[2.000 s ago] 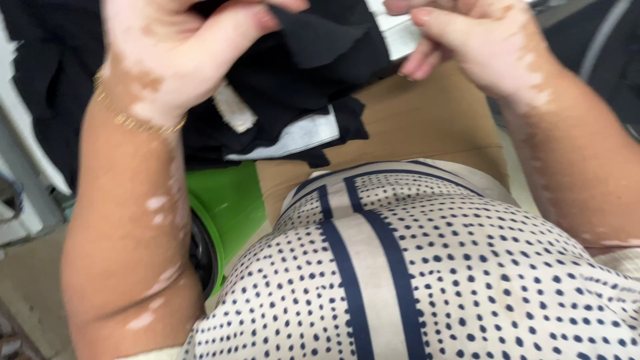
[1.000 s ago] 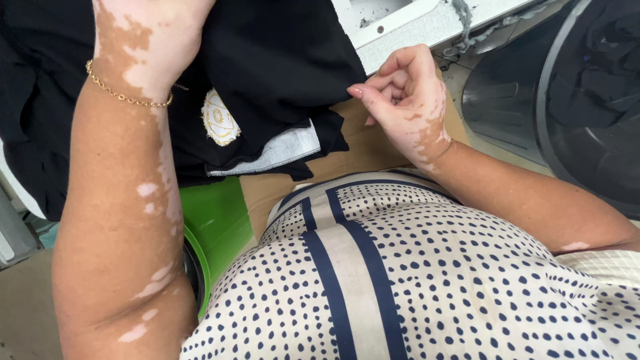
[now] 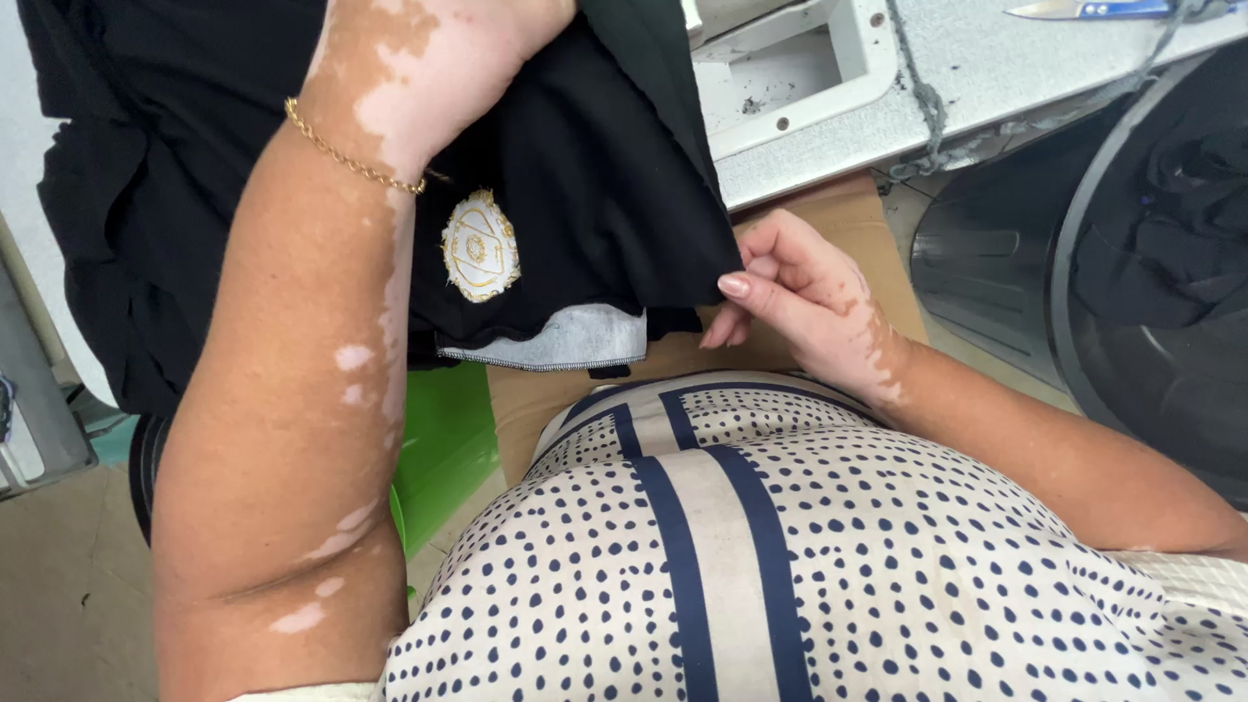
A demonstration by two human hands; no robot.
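Black knit fabric (image 3: 604,195) hangs over the edge of a white work table and down toward my lap. My right hand (image 3: 804,302) pinches the fabric's lower right corner between thumb and fingers. My left hand (image 3: 448,68) is over the upper part of the cloth; its fingers run out of the top of the frame, so its hold cannot be seen. Between my hands, a white oval patch with gold embroidery (image 3: 482,246) shows on the cloth. Below it lies a grey-white piece with an overlocked edge (image 3: 556,341).
The white table (image 3: 975,78) has a recessed opening with lint, and blue-handled thread snips (image 3: 1121,10) lie at its far right. A dark bin holding black cloth (image 3: 1160,234) stands at the right. Brown cardboard (image 3: 858,224) and a green container (image 3: 444,439) are below.
My right hand has come down from the top of the view to the fabric's lower right corner. The black cloth is more spread out than two seconds ago, with its patch plainly visible.
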